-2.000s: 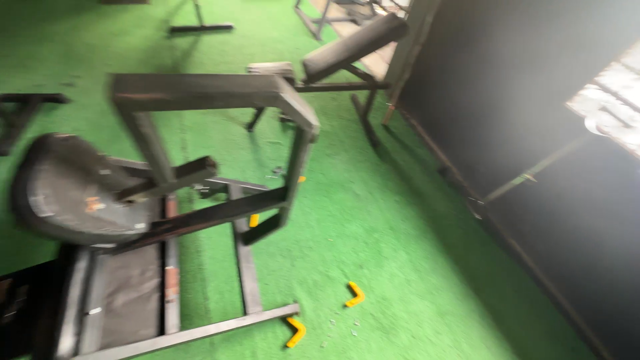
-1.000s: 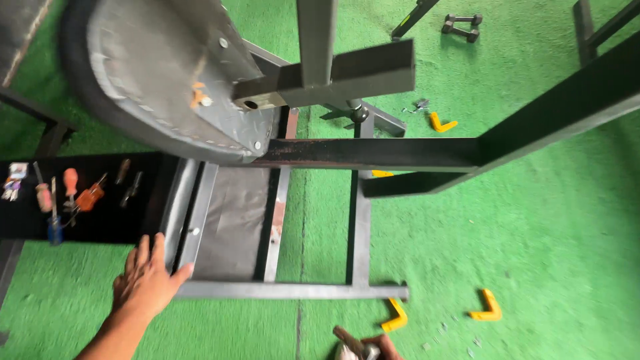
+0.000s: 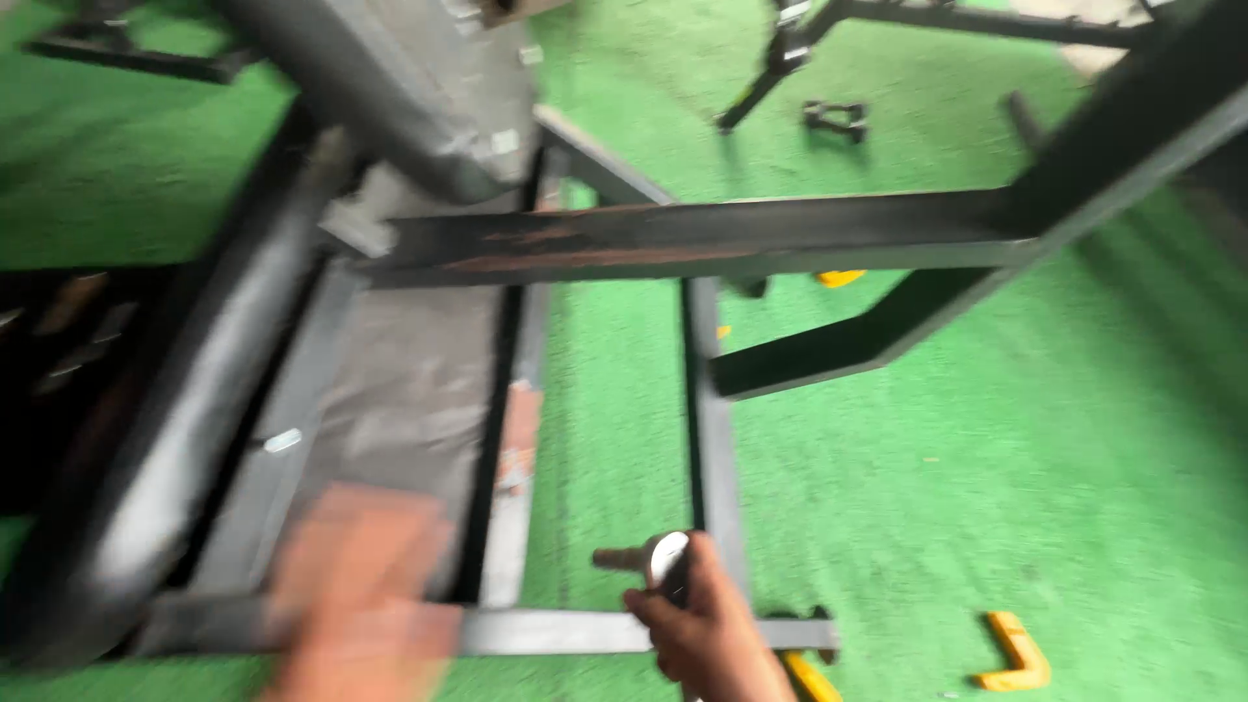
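Note:
My left hand (image 3: 361, 585), badly blurred, is over the lower bar of a black metal gym machine frame (image 3: 556, 632); whether it touches the bar I cannot tell. My right hand (image 3: 707, 624) grips a metal tool (image 3: 669, 561) with a round, shiny head and a short stub pointing left, perhaps a ratchet wrench. It is just above the same bar, near its right end. A black padded cushion (image 3: 195, 429) runs along the frame's left side. Across the middle goes a worn steel beam (image 3: 682, 234), joined to an angled upright at right.
Yellow L-shaped pieces (image 3: 1019, 653) lie on the green turf floor (image 3: 975, 507). A small dumbbell-like item (image 3: 836, 119) rests farther off. Blurred tools (image 3: 73, 302) sit on a black surface at far left. The angled beam (image 3: 1121, 146) rises close at upper right.
My left hand has moved right, away from the pad edge, over the lower frame. My right hand with its tool has come further into view, over the lower bar. The view has shifted closer.

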